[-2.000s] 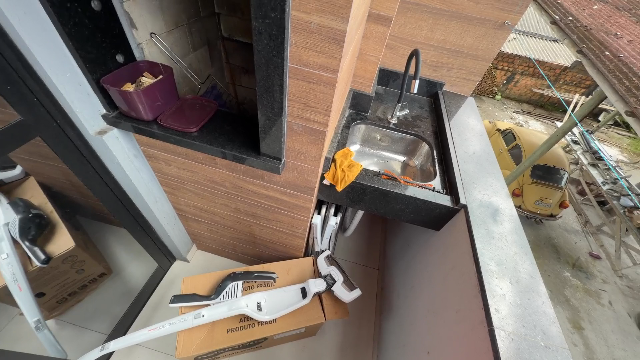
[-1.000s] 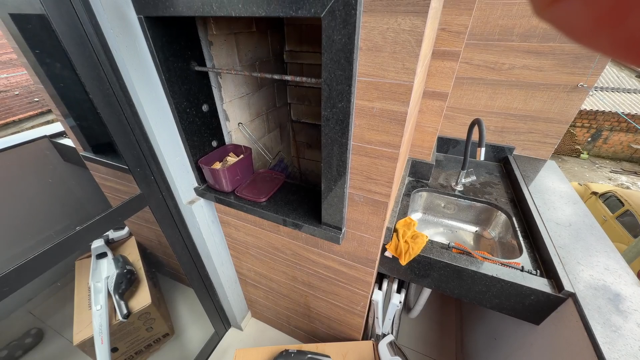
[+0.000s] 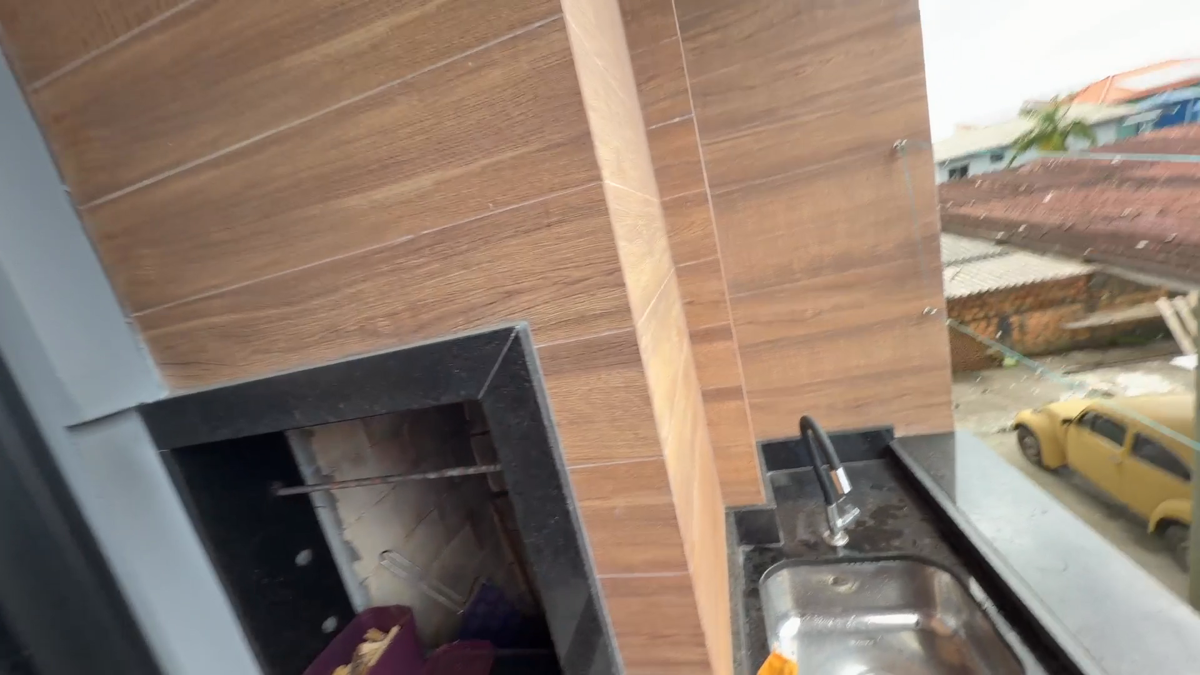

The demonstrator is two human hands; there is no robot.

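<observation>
Neither my left hand nor my right hand shows now. A stainless steel sink (image 3: 877,609) is set in a black stone counter (image 3: 797,502) at the lower right, with a black flexible-neck faucet (image 3: 821,469) behind it. The tip of an orange cloth (image 3: 777,665) shows at the sink's near left edge. At the lower left, a purple plastic container (image 3: 398,630) holding pale, wood-like pieces stands inside a masonry grill opening framed in black stone (image 3: 553,525). Its purple lid (image 3: 461,658) lies beside it, and both are cut off by the lower edge.
A metal bar (image 3: 394,480) crosses the grill opening. Wood-look tiled wall (image 3: 394,206) surrounds it, with a projecting corner beside the sink. A grey stone ledge (image 3: 1022,525) runs along the right, above a yard with a yellow car (image 3: 1116,459). A grey frame (image 3: 84,309) stands at left.
The view has swung upward to the wall, so the cardboard box and white vacuum cleaner are out of sight. A blurred part of a hand or finger at the top right one second ago is gone.
</observation>
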